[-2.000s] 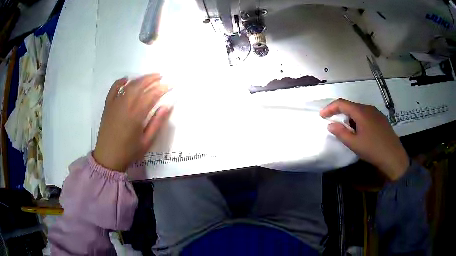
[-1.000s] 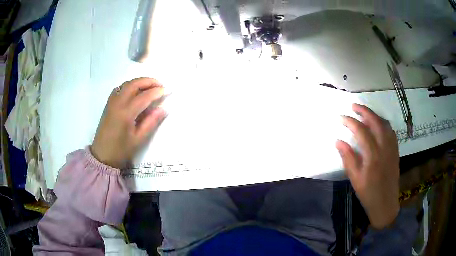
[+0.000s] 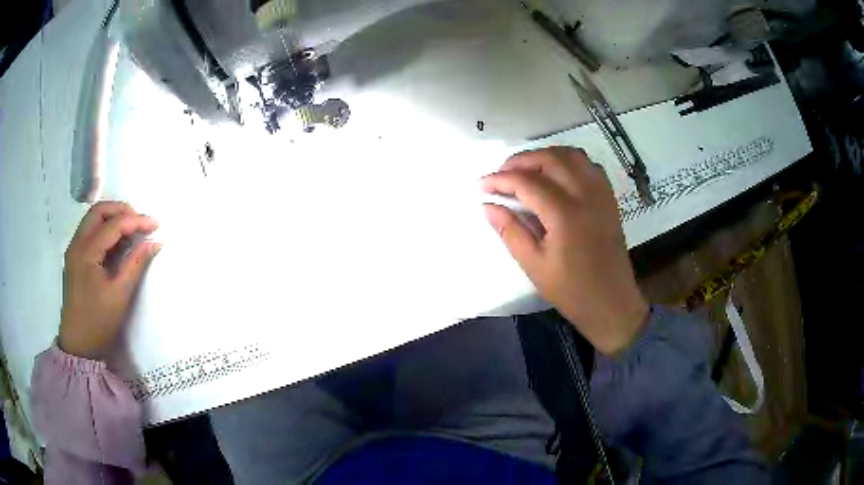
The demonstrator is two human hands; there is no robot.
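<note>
A white fabric piece (image 3: 502, 301) lies on the white table, washed out by the lamp's glare. Only its lower right edge shows, past the table's front edge. My right hand (image 3: 559, 227) pinches a bit of white fabric between thumb and fingers. My left hand (image 3: 106, 270) rests at the left, fingers curled and thumb near them; glare hides whether cloth is between them. The presser foot and needle area (image 3: 289, 90) of the sewing machine is above and between my hands, with no hand at it.
Silver snips (image 3: 614, 137) lie right of my right hand, with a small dark tool (image 3: 566, 40) behind them. A printed ruler (image 3: 204, 368) runs along the near table edge. A grey-white bar (image 3: 93, 123) stands at upper left. A white strip (image 3: 745, 365) hangs at lower right.
The view has swung right and tilted. My right hand has gone from open fingers to a pinch on the fabric. My left hand's fingers have stayed curled.
</note>
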